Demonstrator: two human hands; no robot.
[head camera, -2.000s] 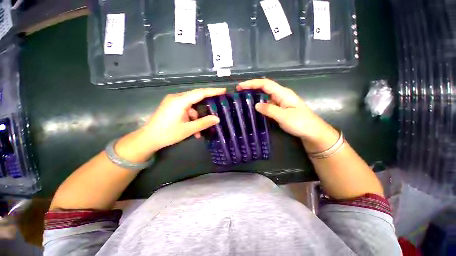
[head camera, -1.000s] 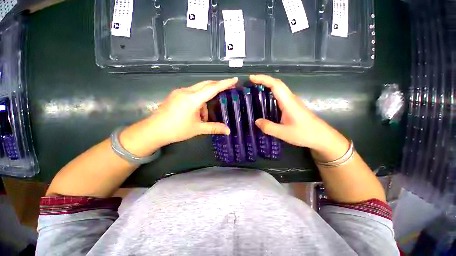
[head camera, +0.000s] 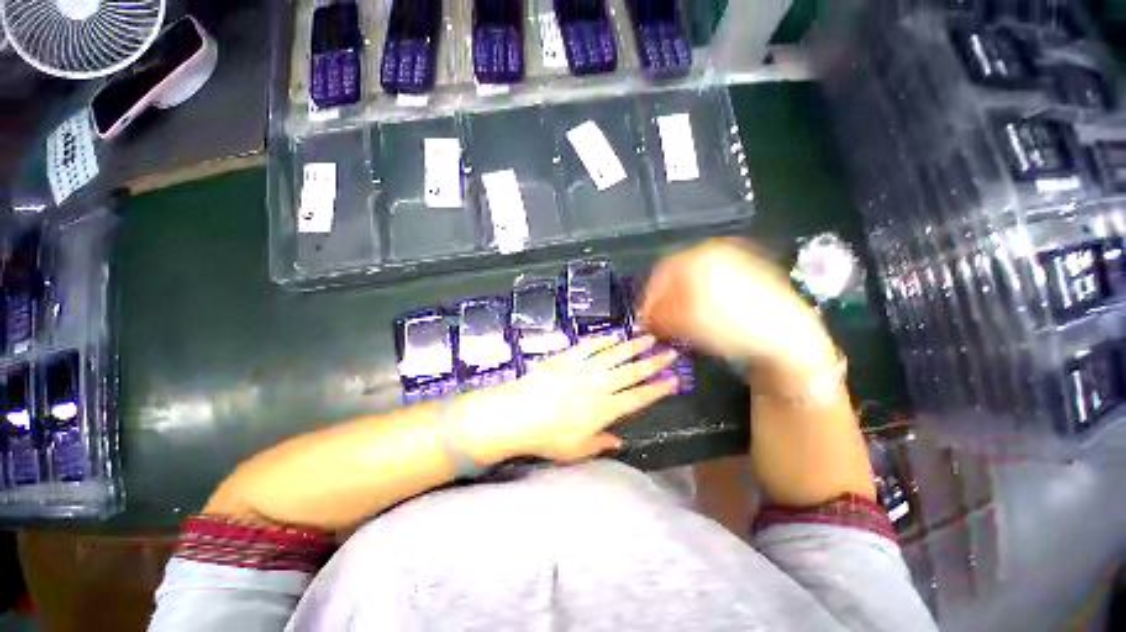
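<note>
Several purple keypad phones (head camera: 427, 347) lie face-up in a row on the dark green bench (head camera: 247, 321), screens showing. My left hand (head camera: 556, 401) lies flat over the lower parts of the phones, fingers spread and pointing right. My right hand (head camera: 716, 303) is blurred at the row's right end, over the rightmost phone; its fingers are too blurred to tell a grip. Beyond them, a clear blister tray (head camera: 519, 235) has phones face-up in its far row (head camera: 498, 47) and white paper slips (head camera: 317, 198) in its near pockets.
Left, another clear tray (head camera: 117, 457) holds phones. Right stands a tall stack of clear trays (head camera: 975, 235), with a crumpled clear clump (head camera: 827, 266) beside it. Upper left are a white fan (head camera: 84, 31), a smartphone (head camera: 151, 77) and a white card (head camera: 73, 156).
The phones, earlier held edge to edge between both hands, now lie spread face-up. My left hand has flattened over them. The view has shifted, showing the tray's far row and the fan.
</note>
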